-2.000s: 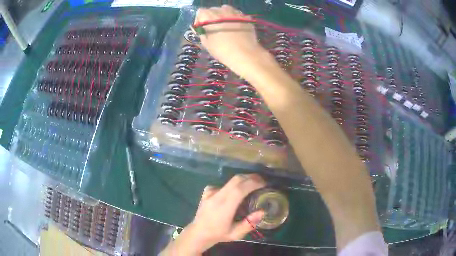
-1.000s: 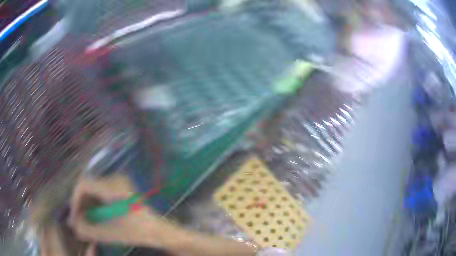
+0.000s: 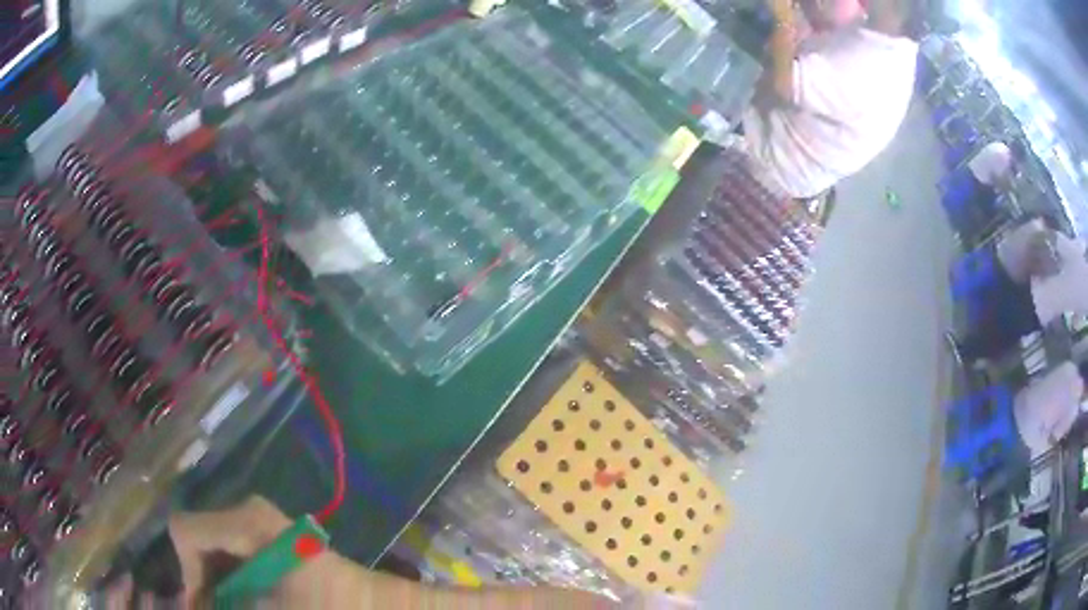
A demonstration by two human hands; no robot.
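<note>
My right hand (image 3: 257, 536) is at the bottom left, with its forearm along the lower edge. It is closed around a green probe pen (image 3: 280, 558) with a red dot; the prongs cannot be seen. A red lead (image 3: 338, 447) loops up from the pen towards the trays. At the left, a filled blister tray (image 3: 212, 411) holds rows of dark round parts with thin red wires. My left hand cannot be seen.
An empty-looking clear tray (image 3: 436, 346) with a paper slip (image 3: 340, 244) lies on the green bench (image 3: 400, 411). Beside the bench are a perforated yellow board (image 3: 561, 447) and stacked trays (image 3: 746, 256). A person (image 3: 835, 113) in pale clothing is beyond; blue seats (image 3: 978, 429) stand right.
The view has swung to the right, bringing in the perforated board, the floor and the person. The left hand and round stand have left view. My right hand still holds the green pen.
</note>
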